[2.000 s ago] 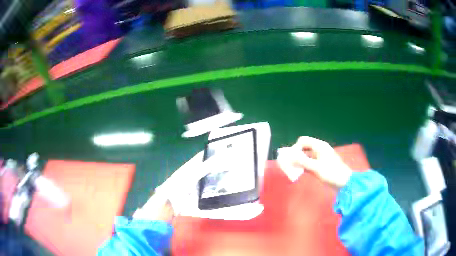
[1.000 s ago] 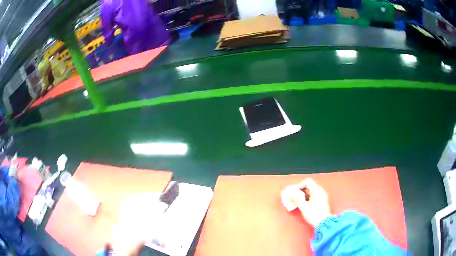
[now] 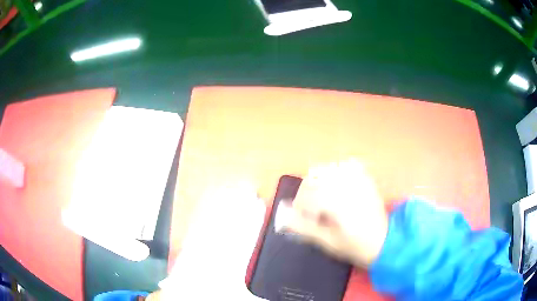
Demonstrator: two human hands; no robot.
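Note:
A black e-reader [image 3: 297, 264] lies face down on the red-orange mat [image 3: 330, 123] in front of me, with small print at its lower end. My right hand [image 3: 341, 211], bare and blurred, is over its upper part and holds a small white cloth [image 3: 284, 217] against its back. My left hand [image 3: 221, 241], in a white glove and overexposed, is at the e-reader's left edge; its fingers are washed out, so I cannot tell whether it grips.
A white box [image 3: 129, 170] lies left of my mat, partly on the neighbouring red mat [image 3: 35, 206]. A boxed e-reader [image 3: 300, 19] is on the green surface at the top. More white boxes [image 3: 527, 229] stand at the right edge. A pale object [image 3: 10, 169] is at the far left.
The e-reader now lies face down on the mat, out of its white box, which has been set to the left. Both hands are now at the e-reader. The view has tilted down.

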